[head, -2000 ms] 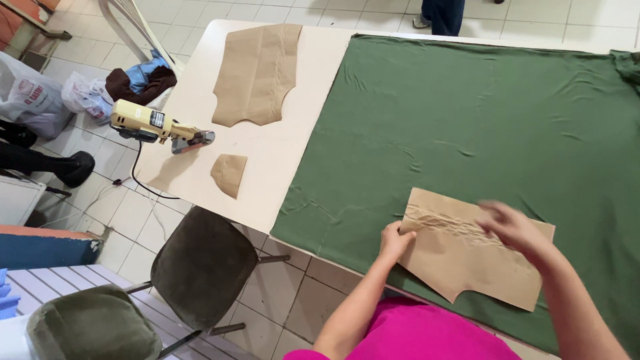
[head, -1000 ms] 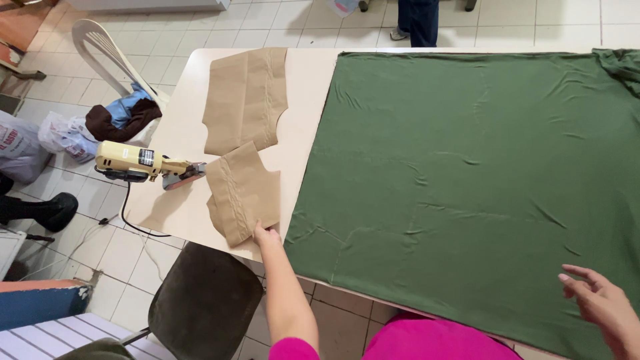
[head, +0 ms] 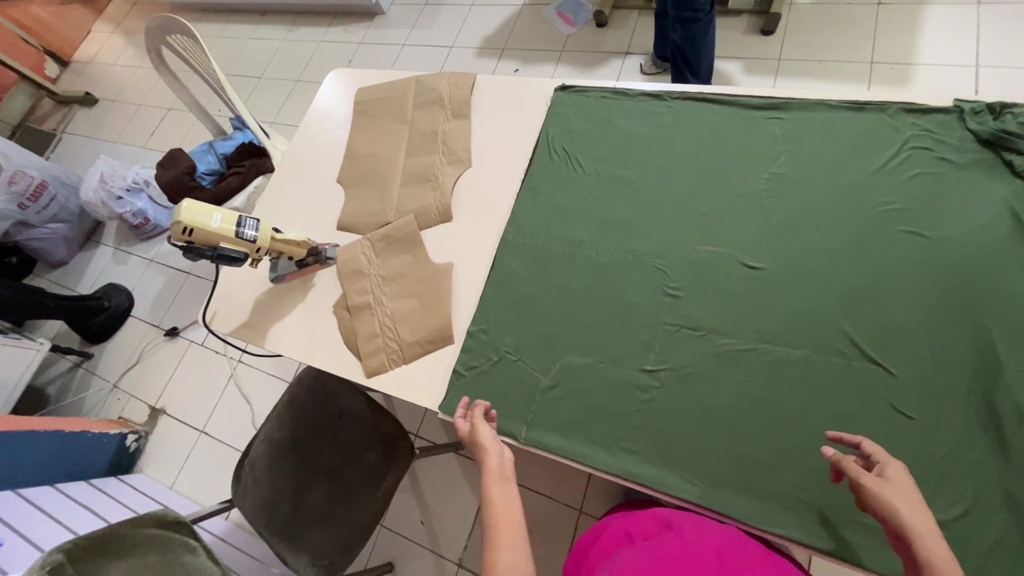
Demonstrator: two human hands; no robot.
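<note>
Green fabric [head: 720, 304] lies spread over most of the table, with small wrinkles and a bunched far right corner. My left hand [head: 482, 432] is at its near left corner, fingers slightly curled and holding nothing. Over the near right part of the cloth is my right hand [head: 868, 476], empty, fingers apart. On the bare left end of the table lies a large brown paper pattern piece [head: 404, 152]. Nearer me, a second brown paper piece [head: 400, 296] slightly overlaps its lower edge and covers most of a smaller paper piece [head: 346, 324].
A cream electric cloth cutting machine [head: 232, 232] stands at the table's left end, its black cord hanging over the edge. A dark padded chair [head: 324, 472] is at the near left. Beyond are a white chair [head: 200, 68] with clothes, plastic bags [head: 44, 204] and a person's legs [head: 684, 40].
The paper piece that lay on the green fabric two seconds ago is now on the table's left end. My left hand has let go of it and moved right to the fabric corner.
</note>
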